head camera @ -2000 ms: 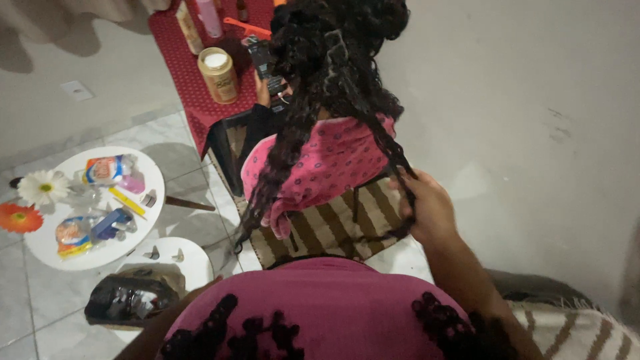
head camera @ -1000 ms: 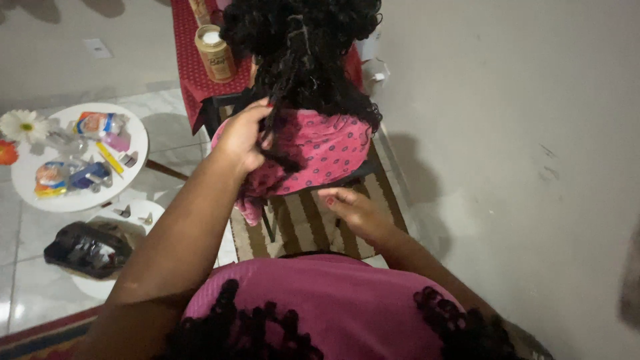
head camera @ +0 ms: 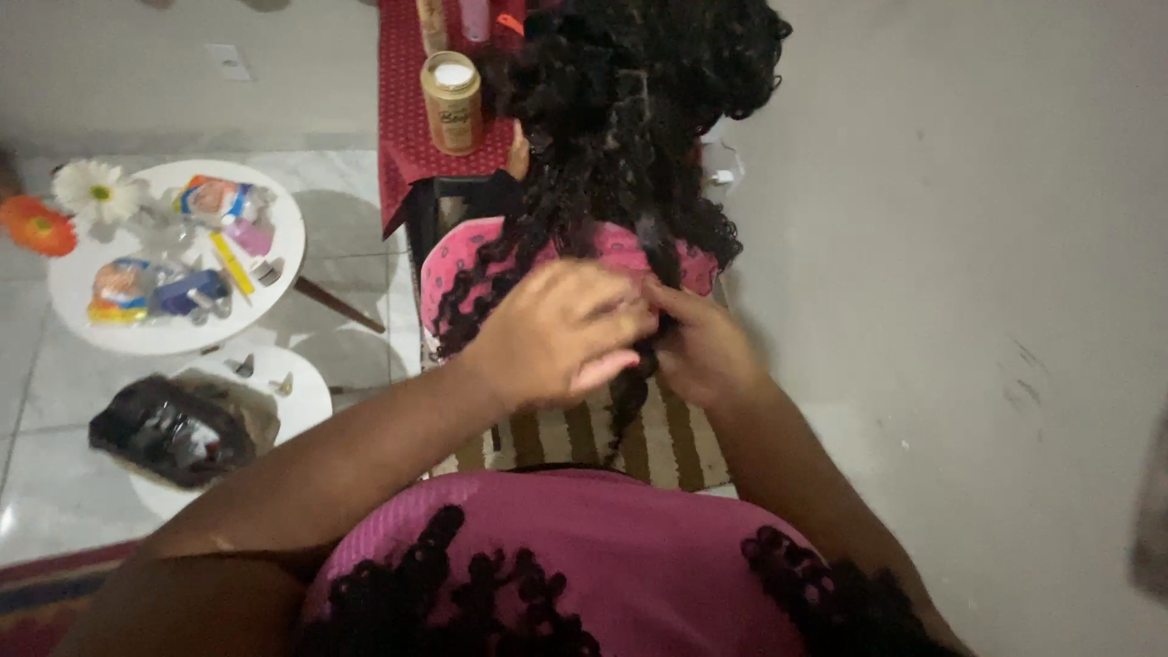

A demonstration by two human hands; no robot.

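A person with long, dark curly hair [head camera: 602, 137] sits in front of me, back turned, with a pink patterned cloth [head camera: 470, 251] over the shoulders. My right hand [head camera: 707, 347] grips a lock of hair at the right of the back, and its curled end hangs below toward the striped rug. Close against it, my left hand [head camera: 566, 333] is blurred, fingers bent over the same lock; whether it grips hair is hidden. A clip or parting shows faintly high on the back of the head.
A red cloth-covered table [head camera: 401, 128] bears an open jar [head camera: 452, 105]. At left, a round white table [head camera: 82, 333] holds flowers, packets and a yellow comb-like item [head camera: 231, 263]. A black plastic bag [head camera: 169, 433] lies on a lower white stool [head camera: 315, 392]. A wall [head camera: 958, 274] stands at right.
My left hand, at the left hair a second ago, has moved right beside my right hand. My right hand, apart from the hair then, now grips a lock.
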